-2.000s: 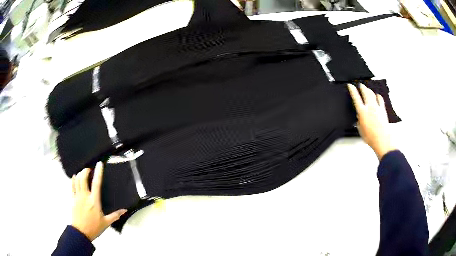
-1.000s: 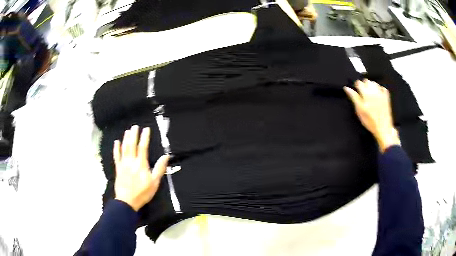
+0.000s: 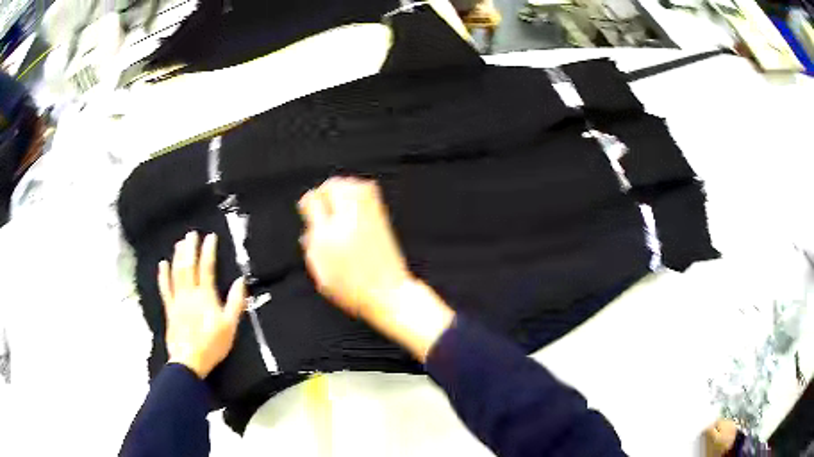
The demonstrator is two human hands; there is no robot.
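Note:
Several black strap bundles (image 3: 500, 196) lie side by side on a white worktable (image 3: 571, 384). White binding strips (image 3: 238, 236) cross them near the left ends, and more cross near the right ends. My left hand (image 3: 198, 303) lies flat with fingers apart on the left end of the nearest bundle, left of its strip. My right hand (image 3: 350, 245) is over the left-middle part of the bundles, blurred, with its fingers curled. Whether it touches the straps or holds anything cannot be told.
More black straps (image 3: 277, 31) lie beyond, at the top. A thin black strap (image 3: 683, 62) extends at the far right. Crumpled clear plastic (image 3: 768, 357) lies at the right. A person's dark sleeve (image 3: 13, 116) shows at the left edge, and another hand (image 3: 721, 437) at the bottom right.
My right hand has moved left from the bundles' right end to their left-middle part, and its fingers have curled. My left hand has gone from the near left corner further up onto the bundle.

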